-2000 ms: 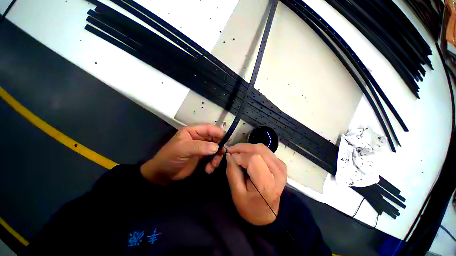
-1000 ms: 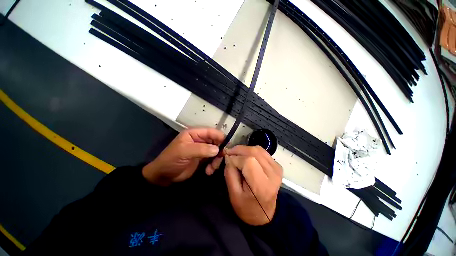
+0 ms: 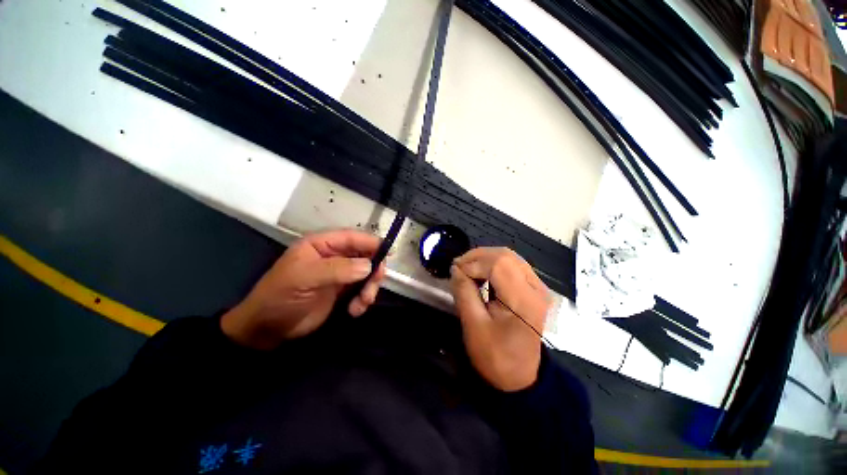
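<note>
My left hand (image 3: 311, 283) holds a long narrow black strap (image 3: 429, 116) near its end, between thumb and fingers. The strap runs up and away across the strap bundle (image 3: 325, 148). My right hand (image 3: 501, 311) pinches a thin dark applicator (image 3: 520, 317) pen-like at the right rim of the round black paint pot (image 3: 444, 250). The applicator's tip is hidden by the fingers. Dark glossy liquid in the pot shows a bright white reflection. The bundle lies flat across the beige-grey board (image 3: 520, 172).
A crumpled white rag with black smears (image 3: 613, 266) lies right of the pot, with short black strips (image 3: 664, 332) beside it. Loose curved straps (image 3: 594, 125) and a larger strap stack (image 3: 650, 60) lie beyond. Orange-brown panels (image 3: 796, 46) are at the far right.
My right hand has moved from the strap end to the pot's rim. My left hand still holds the strap. The whole view has shifted, so the table things appear further left.
</note>
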